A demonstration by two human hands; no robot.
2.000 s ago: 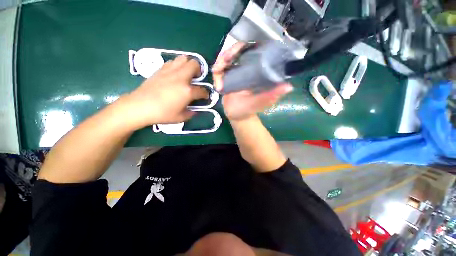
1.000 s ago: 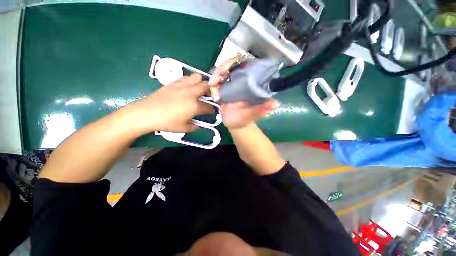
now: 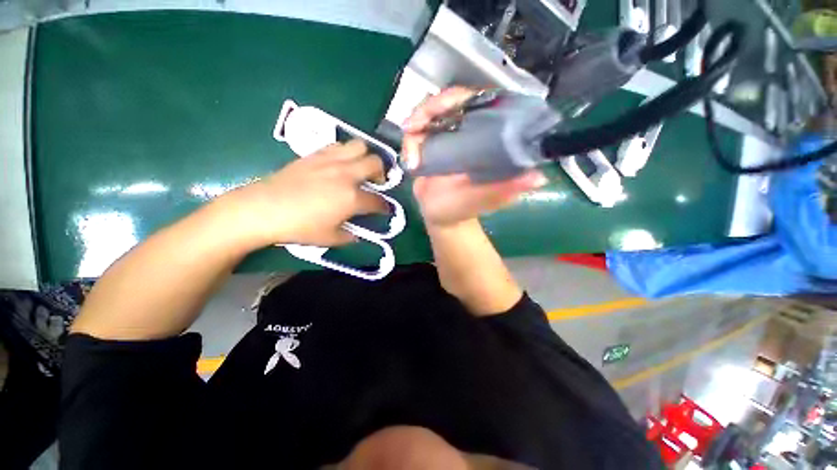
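Three white looped plastic housings lie side by side on the green bench, left of centre; the upper one (image 3: pixel 312 131) shows its rounded solid end. My left hand (image 3: pixel 321 188) rests over them with bent fingers, holding them and hiding their middle parts. My right hand (image 3: pixel 450 197) is wrapped around a thick grey electric screwdriver (image 3: pixel 486 142), with a black cord running from its rear. The front end of the screwdriver is at the loop end of the upper housing. The bit and any screw are too small or hidden to tell.
A metal screw feeder (image 3: pixel 459 60) stands beyond my right hand, with a second grey cylinder (image 3: pixel 592 69) beside it. More white housings (image 3: pixel 597 179) lie to the right. Black cords hang at upper right. A blue sleeve (image 3: pixel 697 271) of another person is at the right.
The housings under my left hand have turned and now lie slanted, with loops pointing down to the right. My right hand stays by their loop ends; the screwdriver's rear has swung slightly rightward.
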